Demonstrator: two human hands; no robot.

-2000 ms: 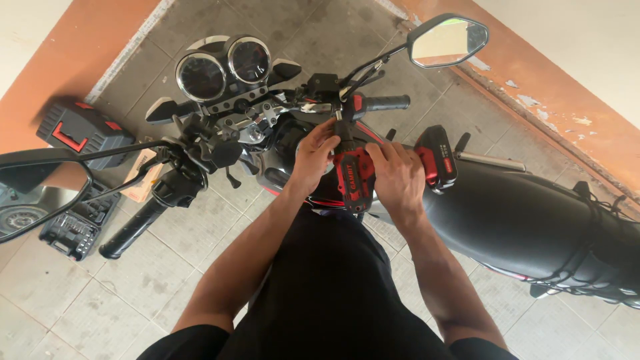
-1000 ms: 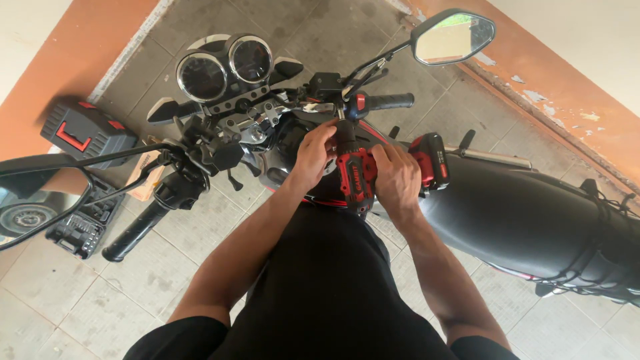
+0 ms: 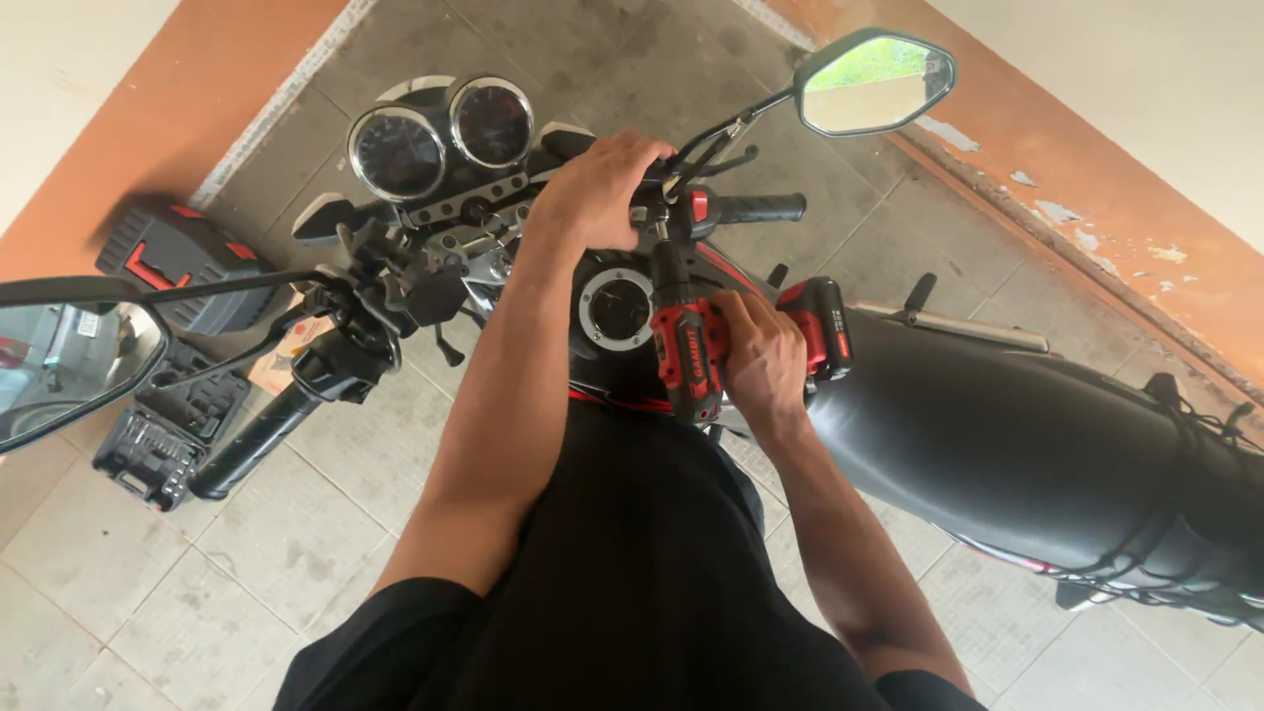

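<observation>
My right hand [image 3: 768, 357] grips the handle of a red and black cordless drill [image 3: 691, 346], its battery pack [image 3: 820, 329] on the right. The drill lies over the motorcycle's fuel tank beside the round filler cap [image 3: 617, 308], and its chuck end with a socket points up at the right handlebar clamp area near the red switch [image 3: 699, 207]. My left hand [image 3: 602, 193] reaches over the handlebar beside the mirror stem, fingers bent over the front brake reservoir area; its fingertips are partly hidden, so what they touch is unclear.
Right mirror [image 3: 877, 82] and left mirror [image 3: 69, 355] stick out on stems. Round gauges [image 3: 397, 155] sit at the front. The black seat [image 3: 987, 425] stretches right. On the tiled floor at left are a dark tool case [image 3: 188, 262] and an open socket set [image 3: 163, 434].
My left hand has left the drill's front end and moved up to the handlebar. The filler cap, covered before, now shows. My right hand still holds the drill.
</observation>
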